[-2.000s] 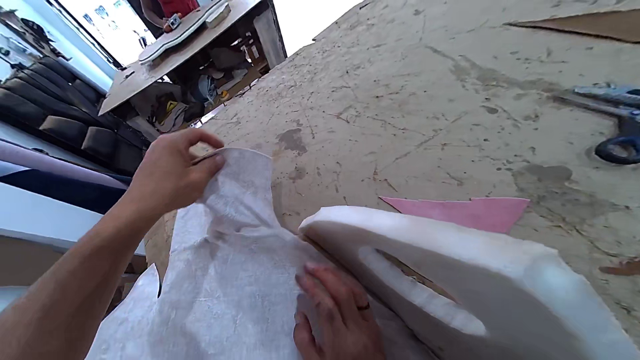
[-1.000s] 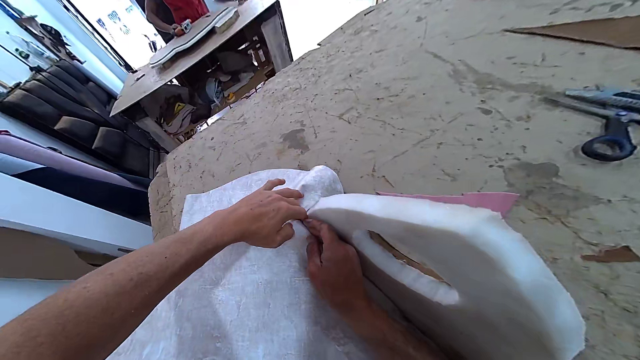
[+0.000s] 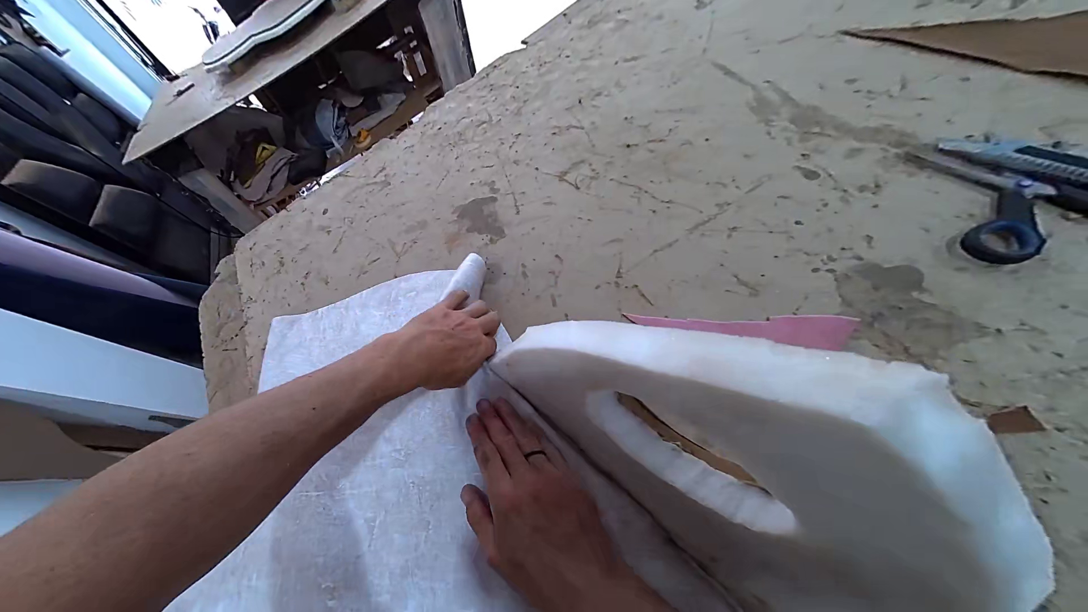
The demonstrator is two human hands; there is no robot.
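A whitish fabric sheet (image 3: 365, 476) lies on the worktable, its far edge turned up into a narrow fold. At that fold, by the tip of a thick white foam pad, my left hand (image 3: 455, 340) has its fingers curled over the cloth. My right hand (image 3: 531, 493) rests flat on the fabric, fingers spread slightly, with a dark ring on one finger. The foam pad (image 3: 816, 442) stands tilted along the fabric's right side and has a long slot cut through it. Whether cloth is attached along the pad's lower edge cannot be told.
Scissors (image 3: 1003, 229) and a snap-off utility knife (image 3: 1020, 157) lie at the right. A pink fabric scrap (image 3: 765, 330) shows behind the foam; brown pieces (image 3: 1011, 51) lie beyond. Dark padded seats (image 3: 110, 212) and a second table (image 3: 255, 85) stand beyond the stained worktable (image 3: 595, 195).
My left hand has moved from the foam's tip to the fold just left of it. My right hand has drawn back from the tip and now lies flat on the fabric.
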